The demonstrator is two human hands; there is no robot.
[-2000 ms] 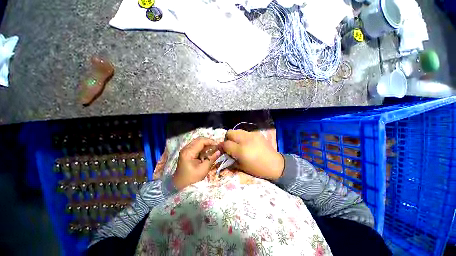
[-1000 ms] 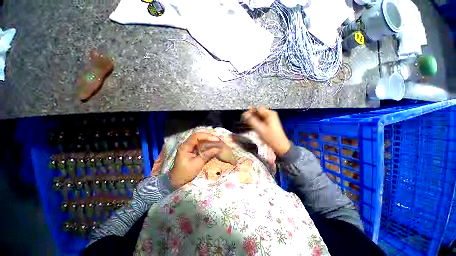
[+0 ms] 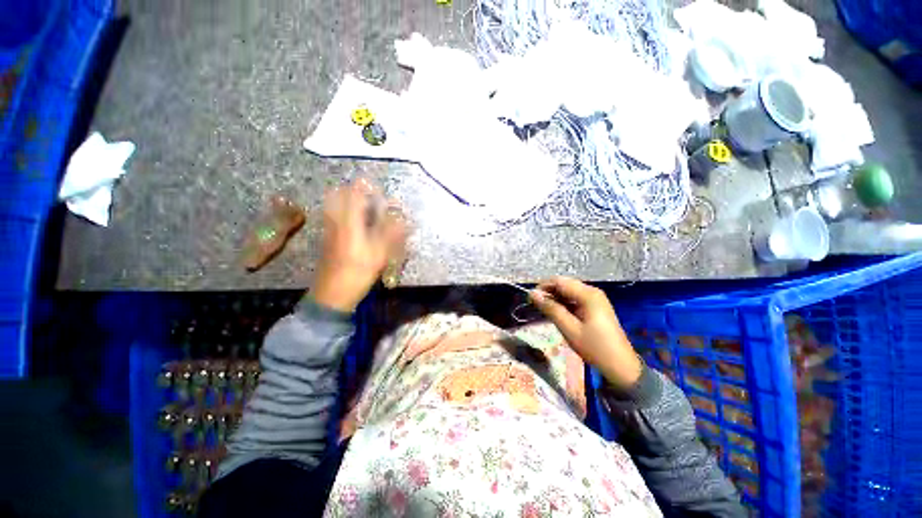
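Note:
An orange-brown translucent workpiece with a green spot lies on the speckled bench at the left. My left hand is over the bench just right of it, not touching it. The hand is motion-blurred. A small yellowish-brown bit shows by its lower fingers, but I cannot tell whether it is held. My right hand is at the bench's front edge, above my lap. Its thumb and fingertips pinch a thin pale cord that loops out to the left.
White cloths and a pale cord hank lie at the bench's centre. A yellow tag and dark disc lie on cloth. White cups and a green ball are right. Blue crates flank my lap.
The view has shifted. My left hand has moved from my lap up onto the bench beside the loose workpiece. My right hand has moved apart from it, with cord now visible at its fingertips.

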